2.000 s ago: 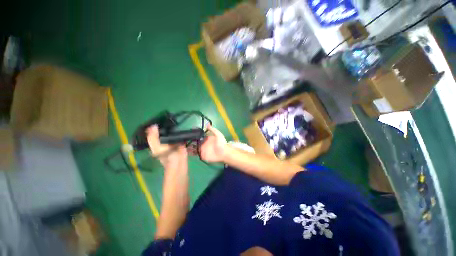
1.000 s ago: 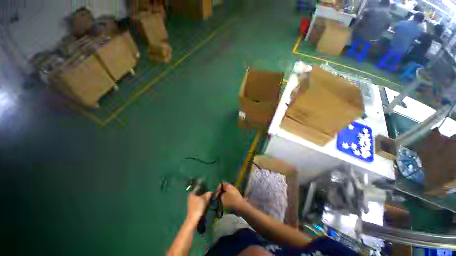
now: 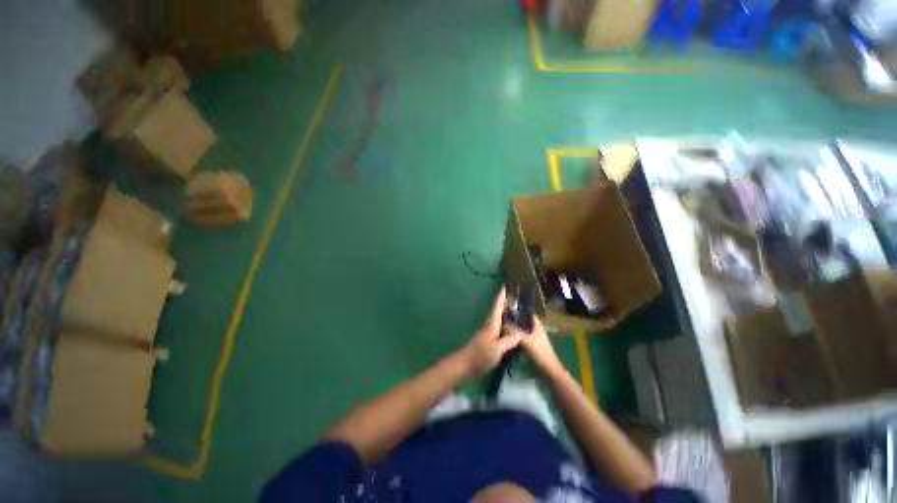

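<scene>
My left hand (image 3: 489, 340) and my right hand (image 3: 536, 344) are close together around a dark corded adapter (image 3: 517, 310). The adapter is small and blurred. A thin black cord trails from it to the left, and a dark part hangs below my hands. An open brown carton (image 3: 578, 221) stands on the floor just beyond and to the right of my hands. Dark items and a white-labelled item (image 3: 580, 294) lie inside it. My hands are at its near left edge.
A white-topped table (image 3: 726, 403) with cartons and blurred goods stands at the right. Stacked brown cartons (image 3: 98, 344) stand at the left. A small carton (image 3: 217, 197) lies beside them. Yellow lines mark the green floor (image 3: 393, 196). Blue stools (image 3: 738, 25) show at the top right.
The view has moved forward, and the open carton is now close to my hands. Both hands still hold the dark corded item and are now closer together.
</scene>
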